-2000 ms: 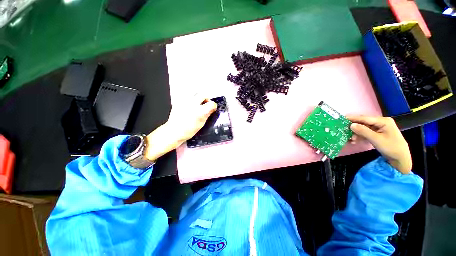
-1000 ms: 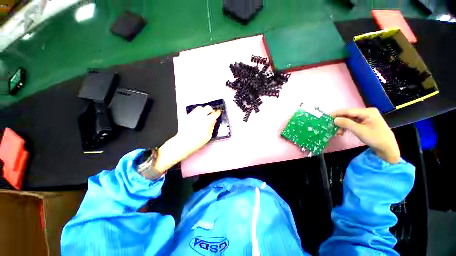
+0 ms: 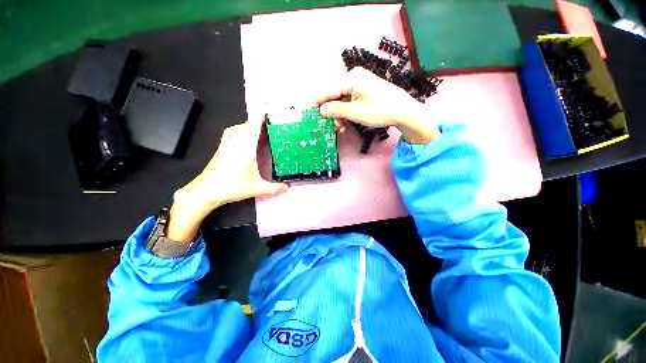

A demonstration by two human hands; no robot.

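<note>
The green circuit board (image 3: 303, 145) lies over the black bottom housing (image 3: 312, 176) on the pink mat, left of its middle. The housing's dark rim shows along the near and right edges; whether the board is fully seated I cannot tell. My left hand (image 3: 230, 166) holds the housing's left side, thumb at the near left corner. My right hand (image 3: 372, 103) has its fingers at the board's far right corner. The loose heap of black toothed strips (image 3: 365, 60) is partly hidden behind my right hand.
Black spare housings (image 3: 159, 117) stand in a group left of the mat (image 3: 489, 135). A green block (image 3: 464, 35) lies at the mat's top. The blue parts box (image 3: 545, 106) full of black strips stands at right. An orange-red piece (image 3: 582, 27) lies behind it. A brown carton (image 3: 71, 305) is lower left.
My right hand has carried the board left, from the mat's right side onto the housing. My left hand has moved from inside the housing to its left side.
</note>
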